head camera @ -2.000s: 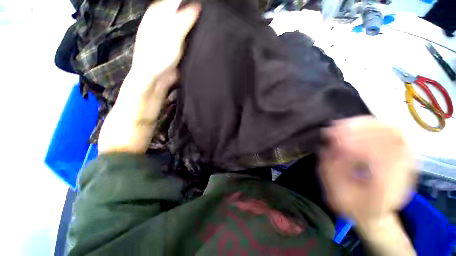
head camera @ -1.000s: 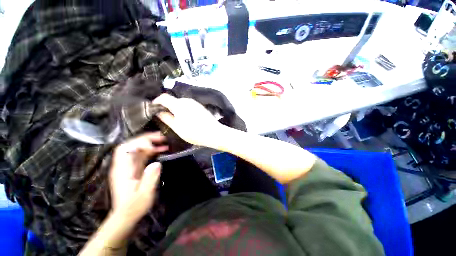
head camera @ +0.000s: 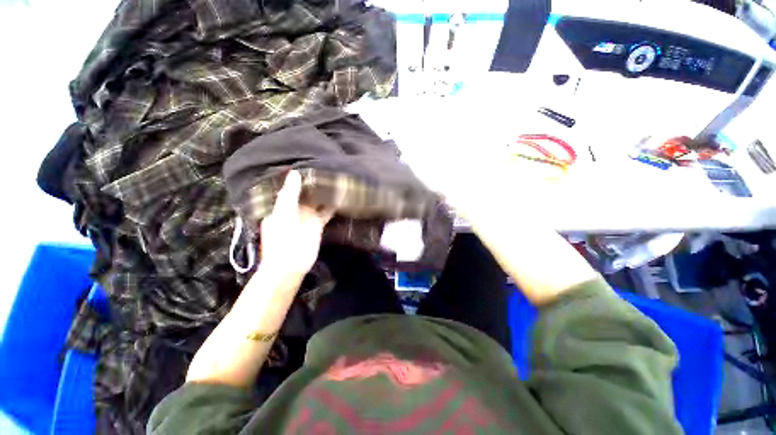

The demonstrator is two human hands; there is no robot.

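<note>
A plain dark piece with a plaid band along its near edge is held above my lap at the table's front edge. My left hand grips the band from below, thumb on top. My right hand is at the piece's right end; it is blurred and washed out against the white table, and its fingers cannot be made out. A white cord loop hangs at the piece's left end. A white patch shows below the band. A large heap of plaid fabric lies at the left.
The white sewing machine with its dark control panel stands at the back. Red and yellow scissors, small black snips and a red-orange cluttered pile lie on the table. Blue bins stand at the left and right.
My left hand has come up onto the plaid band and grips it. My right hand has moved to the piece's right end. The piece is spread wider, and the view has shifted left.
</note>
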